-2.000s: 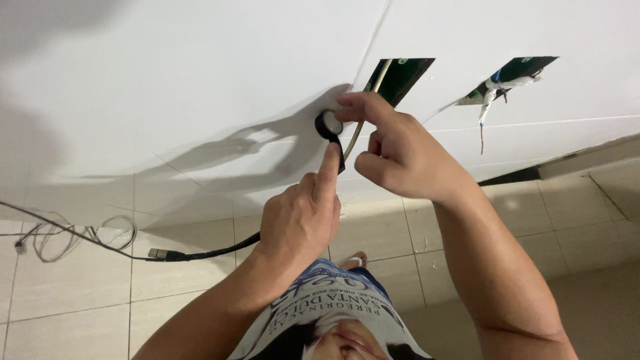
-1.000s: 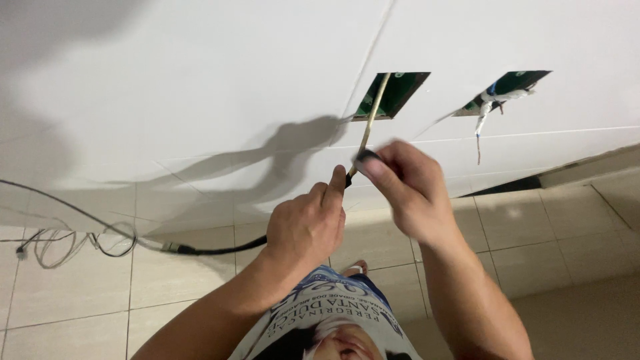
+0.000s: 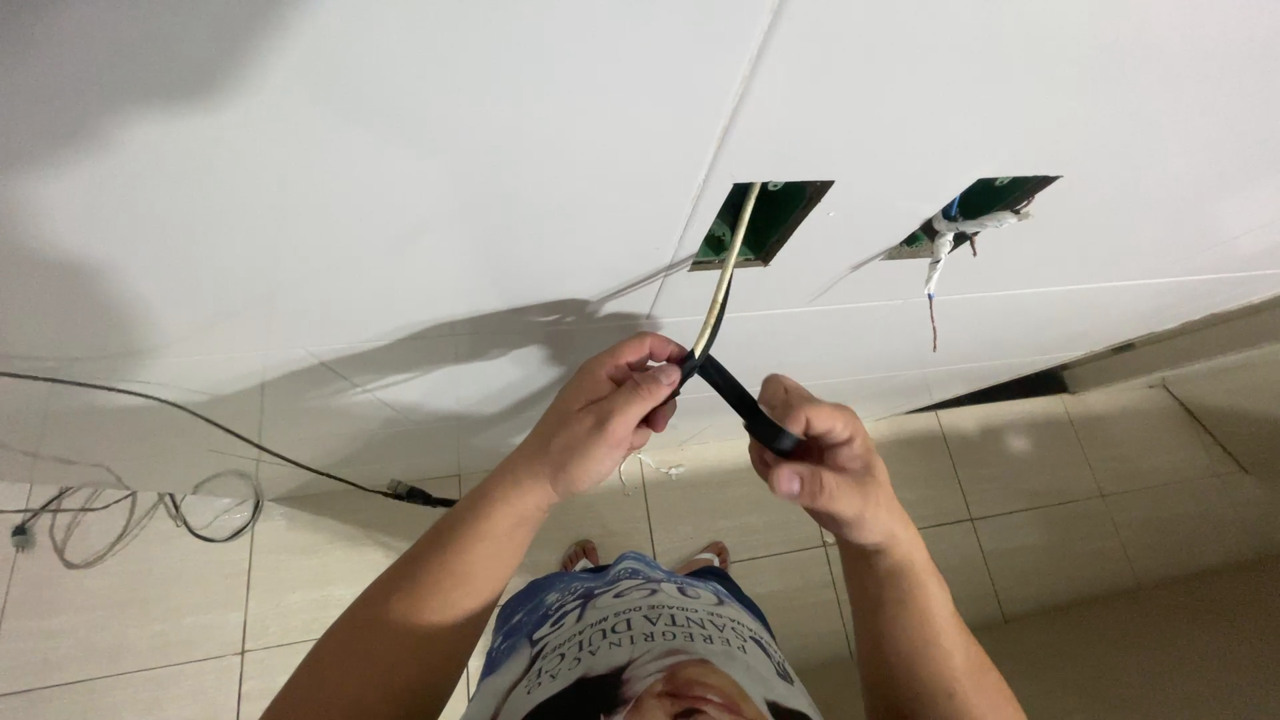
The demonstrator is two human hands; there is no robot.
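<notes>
A pale cable (image 3: 733, 250) comes out of the left green wall box (image 3: 788, 218) and runs down to my left hand (image 3: 615, 410). Thumb and fingers of that hand pinch the cable where black electrical tape is wrapped on it. From there a stretched strip of black tape (image 3: 732, 392) runs down and right to the tape roll (image 3: 775, 437). My right hand (image 3: 830, 462) holds the roll between thumb and fingers. A dark strand lies beside the pale cable just below the box.
The right wall box (image 3: 1008, 190) holds wires wrapped in white (image 3: 940, 250), with a bare copper end hanging down. At the left, a black cable with a connector (image 3: 410, 493) and loose coiled cables (image 3: 215, 510) hang near the tiled floor (image 3: 330, 570).
My right hand has moved down and away from my left hand, and a length of tape now stretches between them. My left hand still holds the cable.
</notes>
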